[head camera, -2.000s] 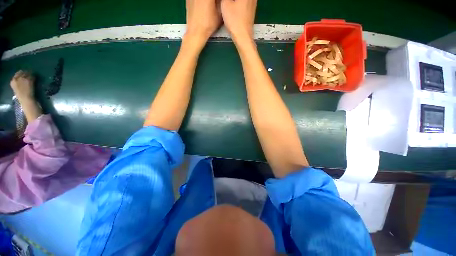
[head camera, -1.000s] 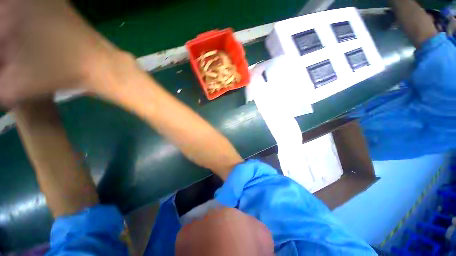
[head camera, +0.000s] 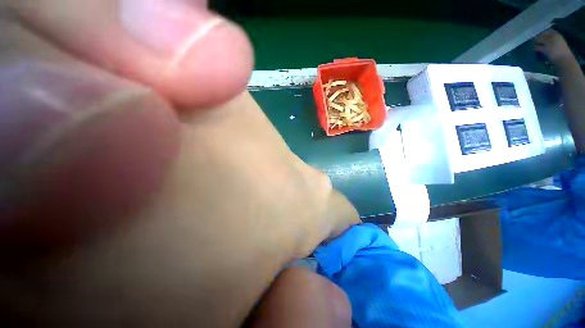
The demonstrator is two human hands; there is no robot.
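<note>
My right hand (head camera: pixel 205 198) is very close to the camera and fills the left half of the picture. Its wrist runs down to a rolled blue sleeve. Large blurred fingers and a fingernail show at the top left. Whether the hand holds anything is hidden. I cannot make out my left hand as a separate hand. The red bin (head camera: pixel 380 118) with loose tan strips (head camera: pixel 347 104) stands on the green bench beyond my wrist, untouched.
The white foam tray (head camera: pixel 439 83) with several dark rectangles is at right. A white sheet (head camera: pixel 423 150) hangs over the bench edge (head camera: pixel 474 192), above an open carton (head camera: pixel 485 256). Another person's arm (head camera: pixel 568 67) is at far right. The pale rail (head camera: pixel 282 77) runs behind.
My hands were together over the rail, then my forearms swung left. Now my right hand is right before the camera. The view has turned right, and my left forearm no longer shows.
</note>
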